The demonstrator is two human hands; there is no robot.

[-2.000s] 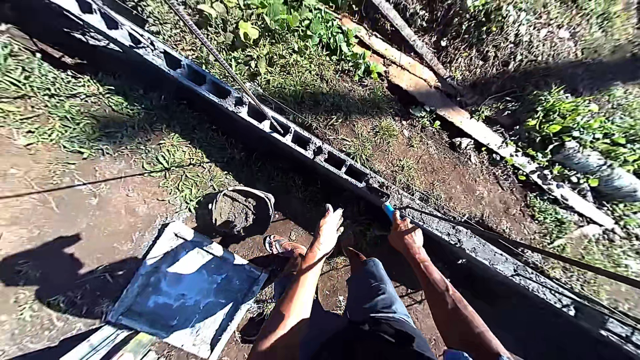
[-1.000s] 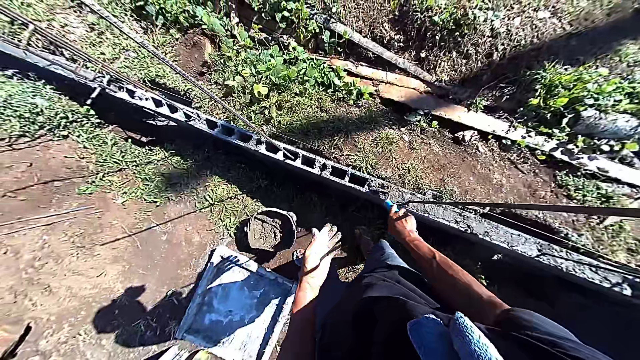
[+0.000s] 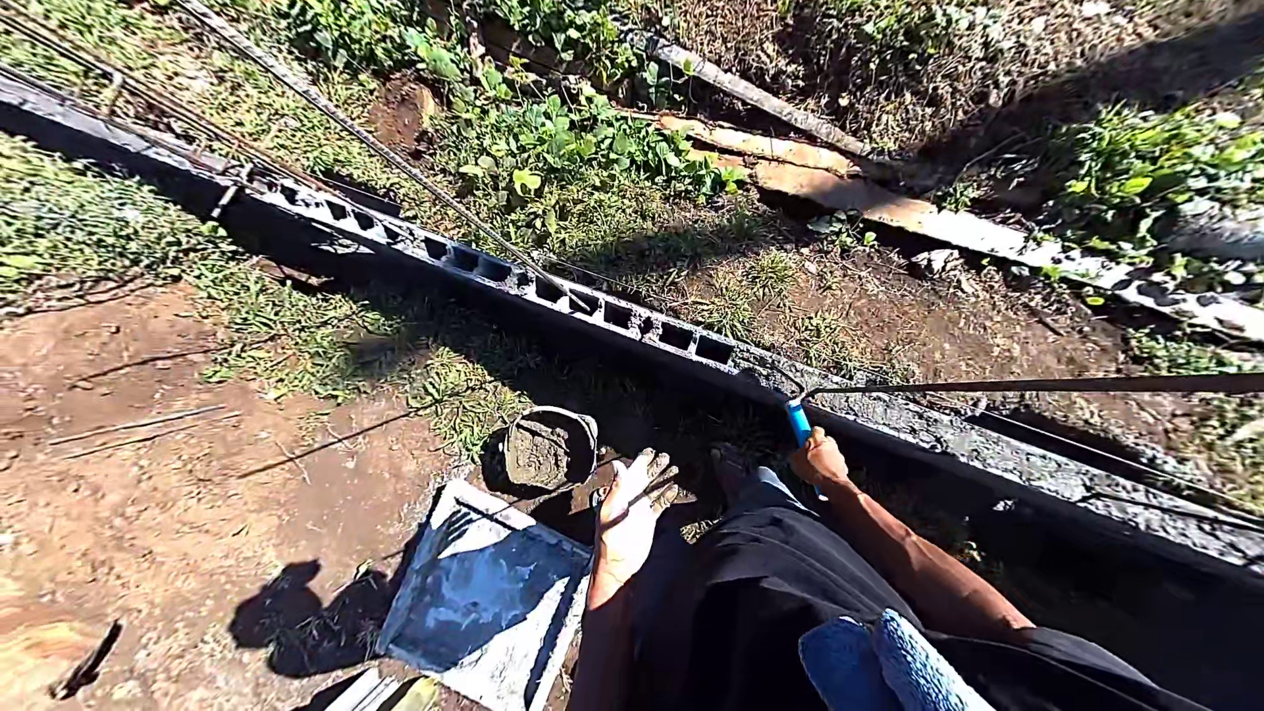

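My right hand (image 3: 822,460) is closed around the blue handle of a trowel (image 3: 798,423), whose metal end lies at the top of a concrete block wall (image 3: 948,434). Wet-looking mortar covers the wall top to the right of it, while hollow cores show to the left. My left hand (image 3: 634,499) holds nothing; its fingers are spread, smeared with mortar, beside a bucket of mortar (image 3: 546,449). Below the bucket lies a shallow tray or board (image 3: 484,592) with a grey, stained surface.
Steel rebar (image 3: 395,158) slants up from the wall, and another dark bar (image 3: 1047,383) crosses at the right. Beyond the wall lie weathered boards (image 3: 918,217) among plants. Thin rods (image 3: 148,427) rest on the dirt at left. A blue cloth (image 3: 879,662) is near my body.
The view has shifted, bringing more of the wall's left end into the picture. My right hand keeps hold of the trowel at the wall, and my left hand remains spread near the bucket.
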